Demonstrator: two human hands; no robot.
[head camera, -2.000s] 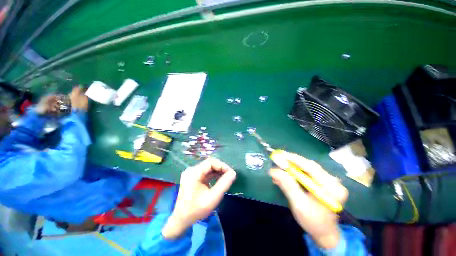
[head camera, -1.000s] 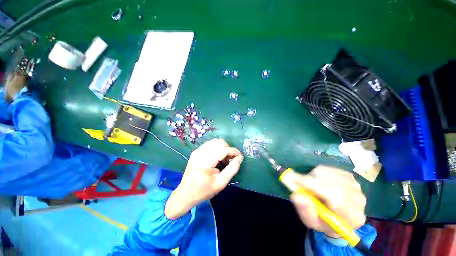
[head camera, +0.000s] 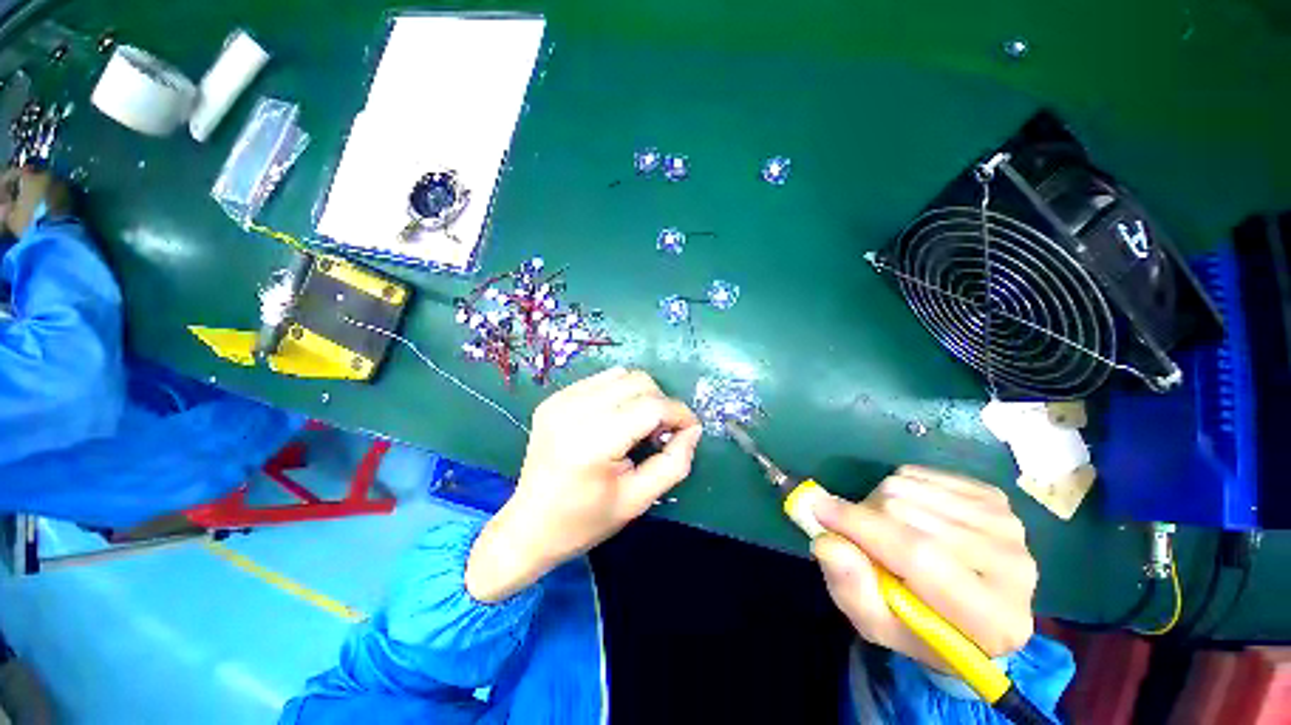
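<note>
My right hand (head camera: 942, 560) holds the yellow soldering iron (head camera: 927, 616) like a pen. Its tip is at the edge of a silvery cluster of small pieces (head camera: 726, 402), perhaps circuit boards. My left hand (head camera: 602, 460) is just left of the cluster, thumb and forefinger pinched together. The thin solder wire (head camera: 460, 380) runs from the yellow-black holder (head camera: 337, 319) into this hand; its end is hidden. Something small and dark shows between the fingers. A pile of silvery discs with red and black leads (head camera: 528, 323) lies beyond my left hand.
Several small bluish discs (head camera: 671, 241) lie beyond the cluster. A white sheet (head camera: 439, 121) bears a dark ring (head camera: 436, 203). At right are a black fan (head camera: 1005, 290), folded pad (head camera: 1041, 446) and blue box (head camera: 1168, 439). White rolls (head camera: 142, 89) and a coworker's blue sleeve (head camera: 64, 305) are at left.
The view has shifted. The iron tip has moved from a small disc beyond the cluster to the cluster itself. My left hand still pinches, now closer to the cluster.
</note>
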